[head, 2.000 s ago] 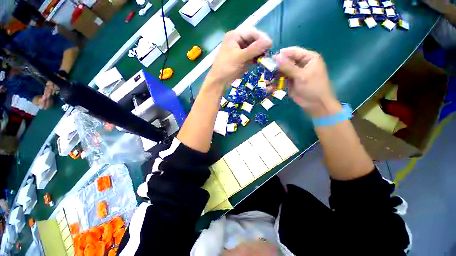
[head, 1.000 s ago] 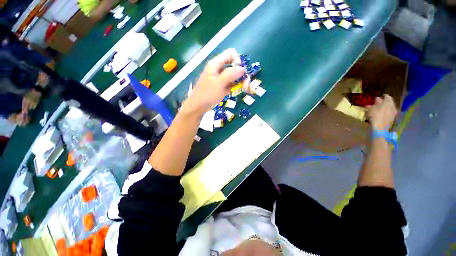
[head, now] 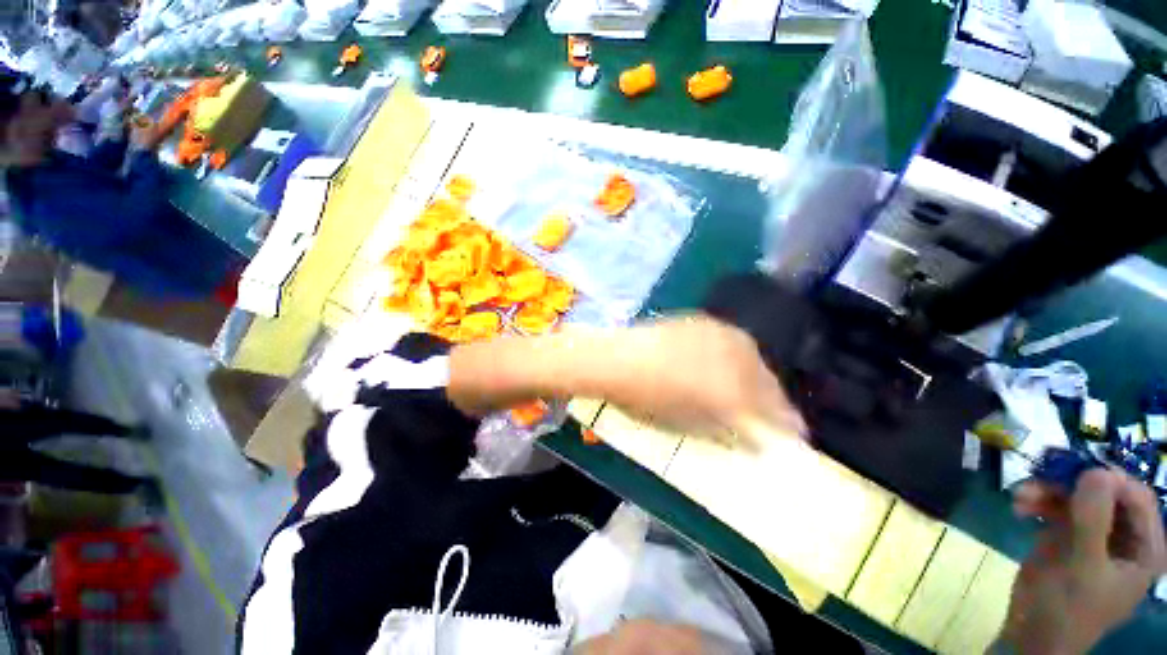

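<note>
My left hand (head: 723, 378) is blurred over the cream pad sheet (head: 819, 512) at the bench edge, fingertips at or just above its upper edge; I cannot tell whether it holds anything. My right hand (head: 1088, 537), at the lower right, has a dark blue circuit board (head: 1060, 468) at its fingertips. More circuit boards (head: 1139, 448) lie heaped beyond it, partly cut off by the right edge. The black mat (head: 883, 422) lies beyond the pad sheet.
Orange shells (head: 467, 275) are piled at left beside a clear tray (head: 602, 243). A white screw feeder (head: 953, 205) stands behind the mat, partly hidden by the black screwdriver (head: 1062, 243). A clear bag (head: 832, 154) is beside it. Another person (head: 115, 192) is far left.
The view has swung left. My right hand has left the cardboard box and is by the boards with one at its fingertips. My left hand has moved from the board heap to the pad sheet.
</note>
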